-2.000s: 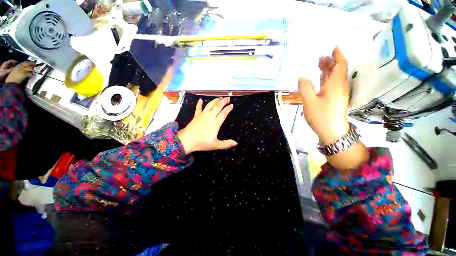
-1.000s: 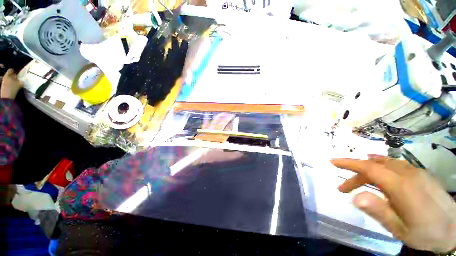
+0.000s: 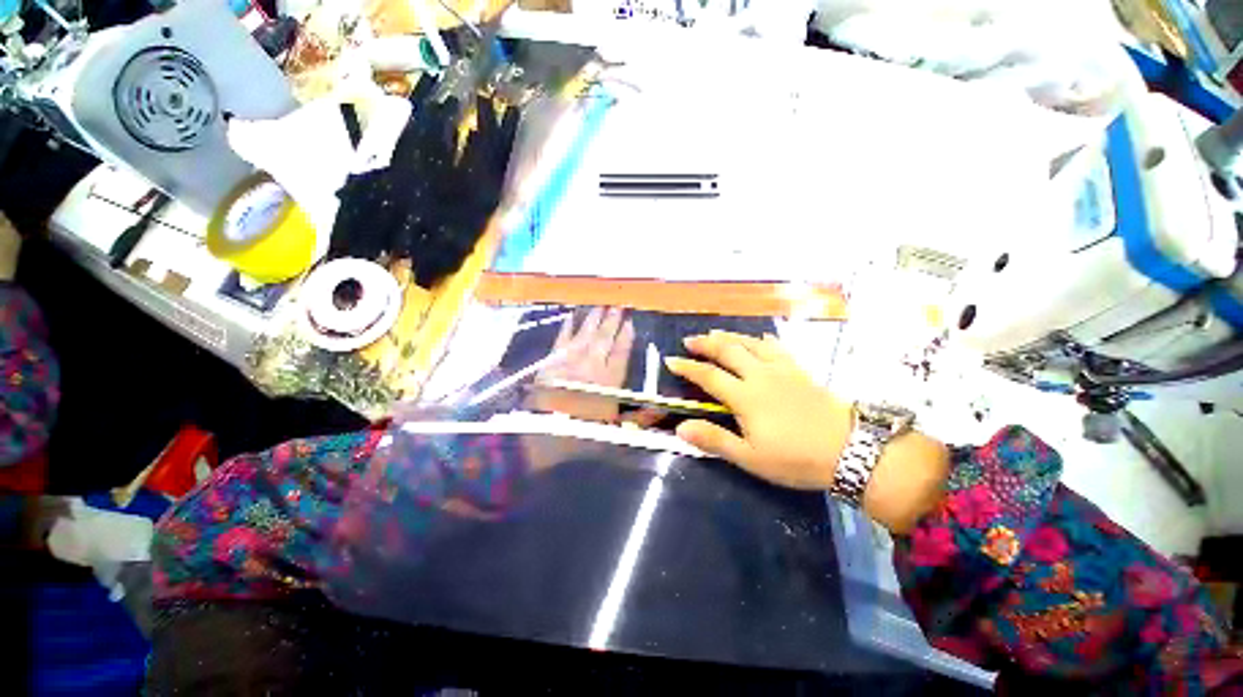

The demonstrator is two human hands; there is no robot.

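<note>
The clear plastic sewing template [image 3: 736, 545] lies folded down, glossy, over the black speckled panel [image 3: 545, 545]. Its orange-brown hinge tape [image 3: 654, 293] runs across the back edge. A yellow-edged slot crosses it near the middle. My left hand [image 3: 586, 357] is under the clear sheet, flat on the panel, seen through the plastic. My right hand [image 3: 757, 402] rests on top of the sheet beside the slot, fingers spread, holding nothing. A bottom sheet with dark slots [image 3: 658, 185] lies behind the hinge.
A white machine head with a blue stripe [image 3: 1091, 259] stands at right, a dark thin tool [image 3: 1161, 460] near it. At left are a grey fan-like unit [image 3: 184, 102], yellow tape roll [image 3: 262, 232], white tape roll [image 3: 349, 302] and black pieces [image 3: 430, 177]. Another person's sleeve [image 3: 25, 368] shows at far left.
The clear sheet has come down from the back over the panel and my left hand. My right hand has moved from the right side onto the sheet.
</note>
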